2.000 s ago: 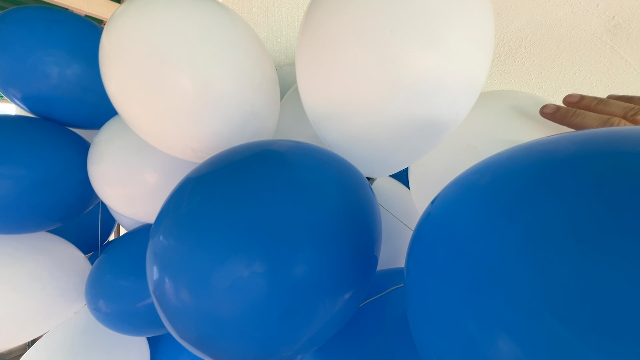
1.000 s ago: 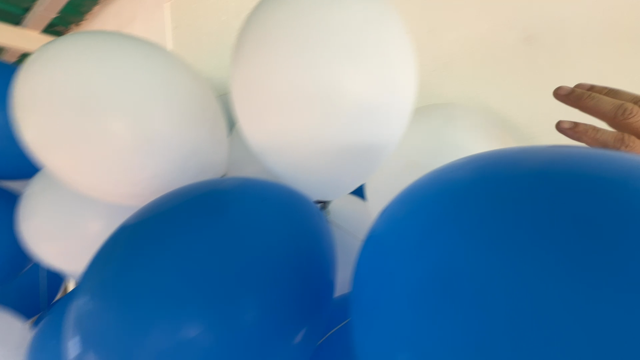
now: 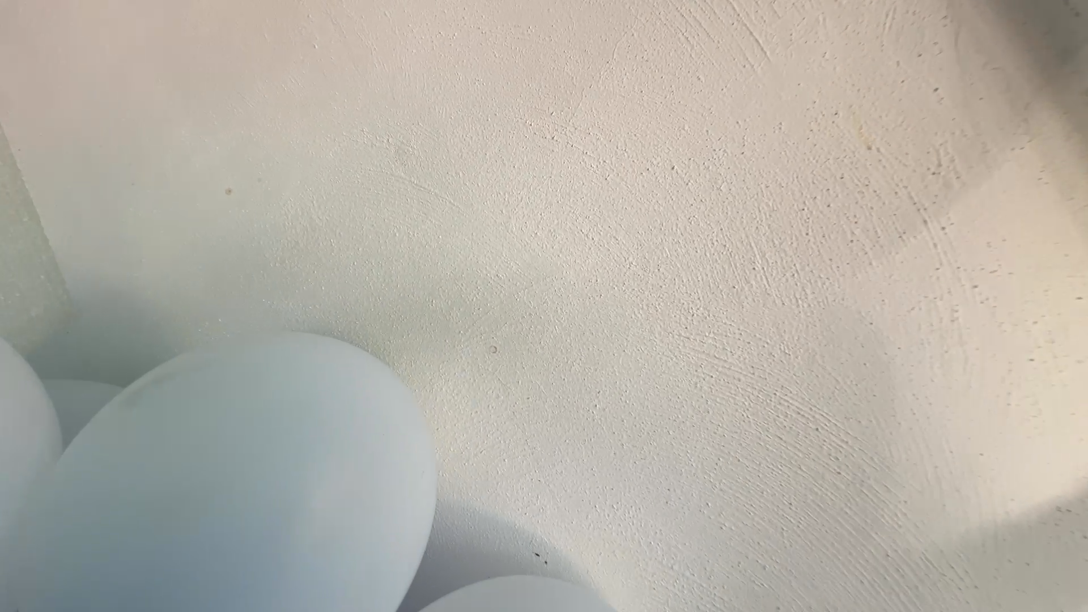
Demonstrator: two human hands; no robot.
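Observation:
Neither my left hand nor my right hand shows in the head view now, so what they hold or touch is hidden. A large white balloon (image 3: 255, 476) fills the lower left, close against a pale plastered wall (image 3: 646, 255). Part of another white balloon (image 3: 21, 433) shows at the left edge, with a further pale one (image 3: 81, 408) between the two and behind them. At the bottom edge the rounded top of one more white balloon (image 3: 518, 595) rises.
The textured wall takes up most of the view, with curved trowel marks and small pits. A darker vertical wall edge (image 3: 25, 255) stands at the far left. Soft shadows fall across the wall at the right.
The view has swung strongly towards the wall. The blue balloons and the hand seen at the right edge earlier are out of view.

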